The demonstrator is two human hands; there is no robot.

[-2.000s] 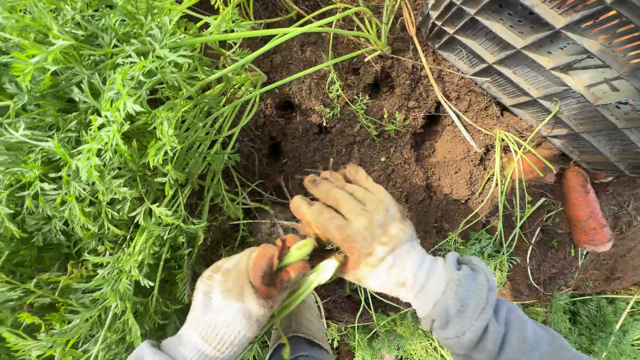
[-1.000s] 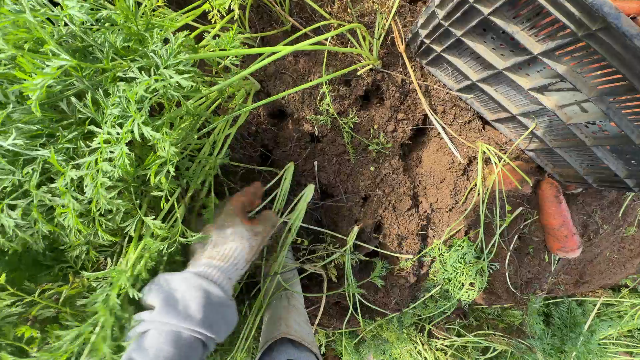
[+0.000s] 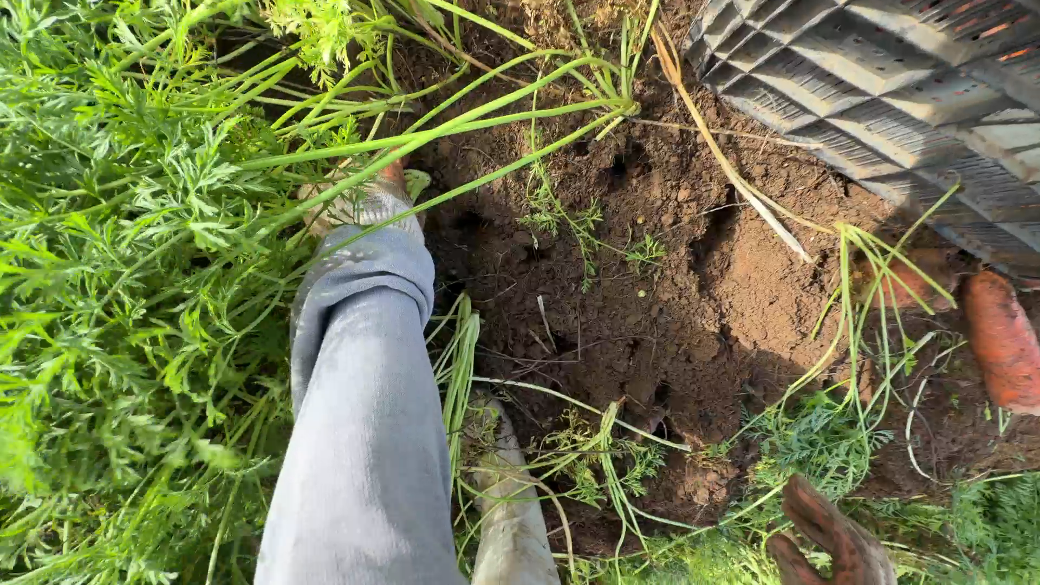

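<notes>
My left hand (image 3: 361, 195), in a soiled pale glove with a grey sleeve, reaches in among carrot tops (image 3: 179, 268) at the left. Stems and leaves cover part of it, and its fingers are mostly hidden. My right hand (image 3: 833, 540), in a soil-stained glove, is at the bottom right edge, partly cut off, with thumb and fingers apart and nothing seen between them. An orange carrot (image 3: 999, 341) lies on the soil at the right edge. Beside it, a second carrot (image 3: 910, 280) sits partly behind thin green stems.
A dark plastic crate (image 3: 869, 97) stands tilted at the upper right. Brown soil (image 3: 609, 325) with several holes spans the middle. A pale boot (image 3: 512, 520) is at the bottom, next to cut green stems (image 3: 459, 366). Loose tops (image 3: 821, 439) lie at the lower right.
My left hand has moved up into the foliage. Two seconds ago both hands were together at green stems; my right hand, out of view one second ago, shows again at the bottom right.
</notes>
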